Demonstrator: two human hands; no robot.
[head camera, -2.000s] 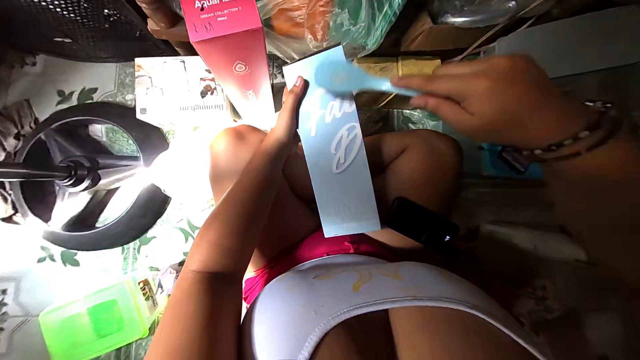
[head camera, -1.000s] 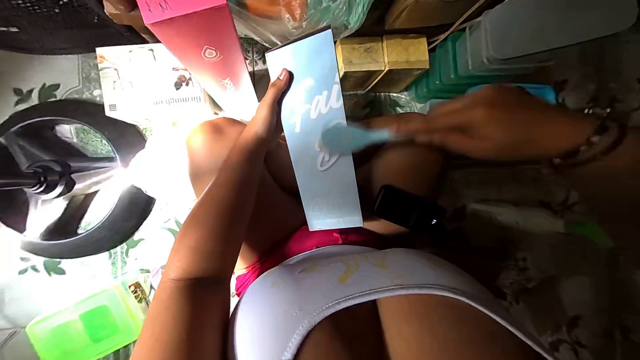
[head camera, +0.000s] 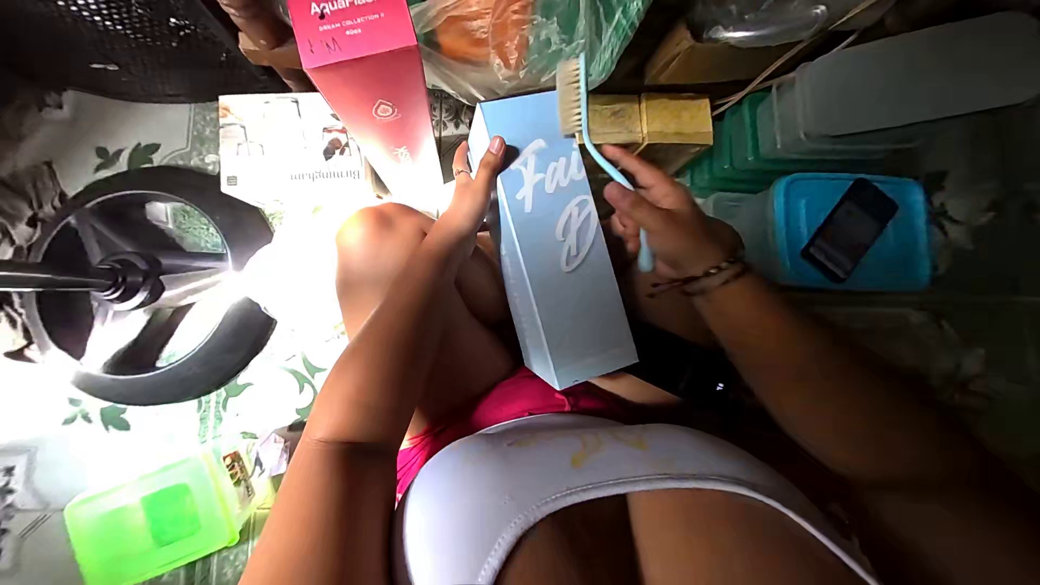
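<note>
A long light-blue cardboard box (head camera: 561, 301) with white lettering stands tilted over my lap. Its upper left edge is gripped by my left hand (head camera: 475, 183), thumb on the front face; the other fingers are partly hidden. My right hand (head camera: 666, 215) holds the handle of a light-blue brush (head camera: 597, 154) with pale bristles. The brush head is at the box's upper right corner, bristles facing left; whether they touch the box I cannot tell. Behind the box on the right is a yellow box (head camera: 646, 120).
A pink box (head camera: 378, 97) and a white printed box (head camera: 284, 150) lie beyond my knee. Left is a black round stand base (head camera: 146, 390); lower left, a green plastic container (head camera: 154, 516). At right a phone (head camera: 851, 229) lies on a blue-lidded container (head camera: 910, 244).
The brush has moved from the middle of the box's front up to its upper right corner, and its bristles now show from the side. My left hand still holds the box's left edge.
</note>
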